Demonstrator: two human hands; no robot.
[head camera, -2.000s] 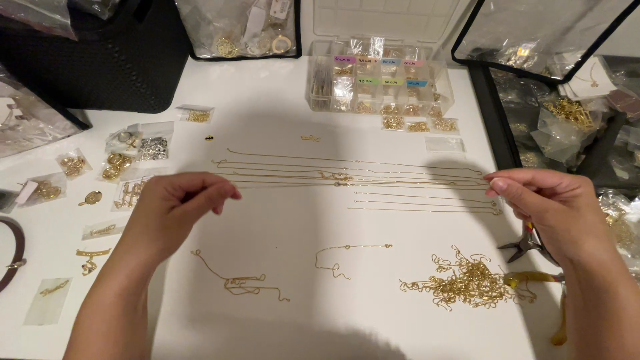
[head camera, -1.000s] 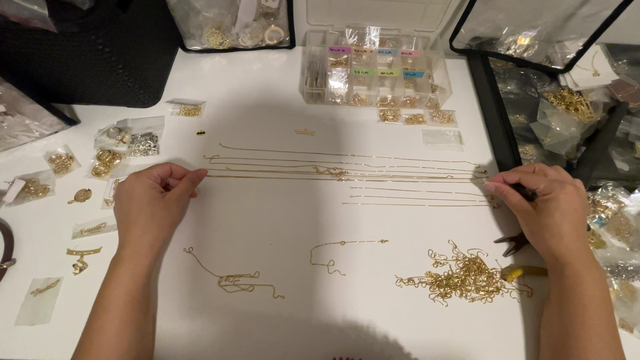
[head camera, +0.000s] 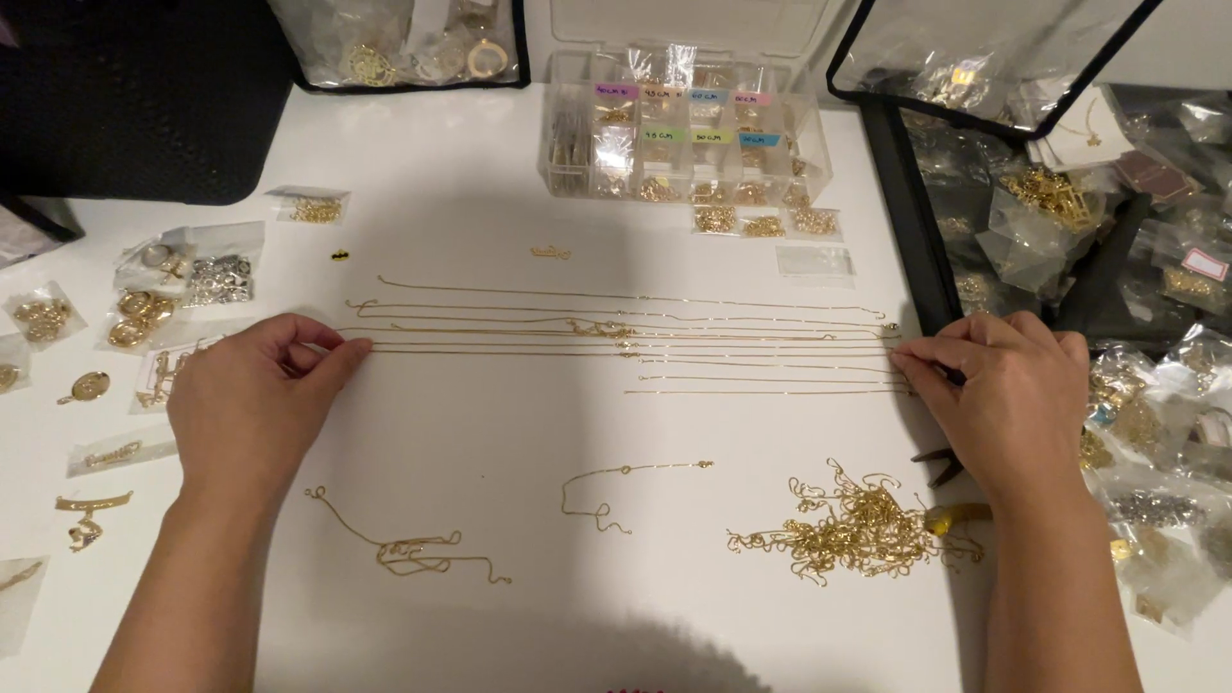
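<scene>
Several thin gold chains (head camera: 500, 353) lie stretched side by side across the white table. My left hand (head camera: 265, 404) pinches the left end of one between thumb and forefinger. At the other side my right hand (head camera: 996, 409) pinches a chain's right end with its fingertips. A gold name-shaped pendant (head camera: 599, 328) rests among the chains at the middle. Nearer me are a loosely tangled chain (head camera: 409, 555), a short chain with rings (head camera: 626, 471) and a heap of small gold chain pieces (head camera: 857, 525). Yellow-handled pliers (head camera: 953, 520) lie partly hidden beneath my right forearm.
A clear compartment box (head camera: 688, 135) with coloured length tags stands at the back. Small bags of findings (head camera: 751, 226) lie before it. Bagged jewellery (head camera: 1044, 202) fills a black tray at right. More bags (head camera: 144, 318) and loose pendants (head camera: 91, 387) lie left; a black basket (head camera: 135, 106) stands behind.
From above the table, both hands have come down to the row of chains. The chain between them, slanting two seconds ago, now lies straight along the others.
</scene>
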